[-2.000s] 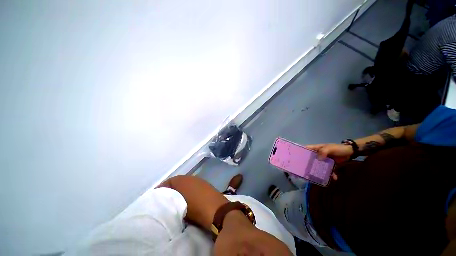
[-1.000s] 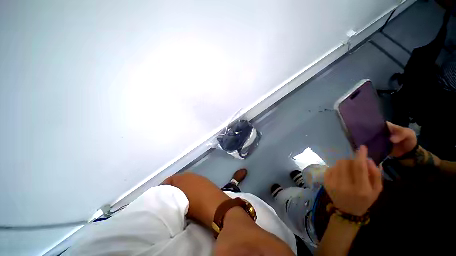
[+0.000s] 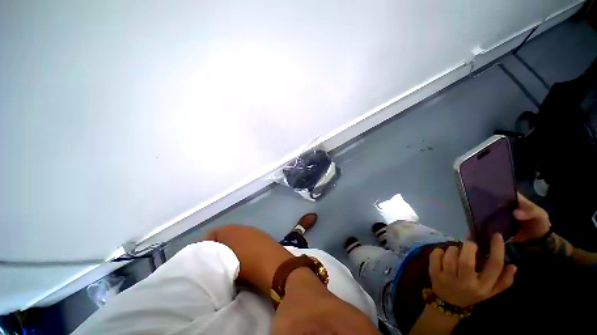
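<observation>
My left forearm, with a white sleeve and a brown and gold wristwatch [image 3: 301,271], crosses the bottom of the view. Only the wrist and back of my left hand [image 3: 327,317] show at the bottom edge. Its fingers are cut off, so I cannot tell if it holds anything. My right hand is out of the picture. At right, another person holds a smartphone [image 3: 489,186] with a pale edge and a dark purplish screen. That person's other hand has fingers at the phone's lower part.
A clear plastic bag with dark and white cloth [image 3: 311,173] lies on the grey floor [image 3: 386,157] against the white wall [image 3: 196,85]. A bright reflection is on the floor. Cables [image 3: 141,250] run along the wall base at left. A dark chair-like shape stands at far right.
The view has swung. The other person's phone came up and to the right, its screen went from bright pink to dark, and their second hand came to it. My left arm has barely moved.
</observation>
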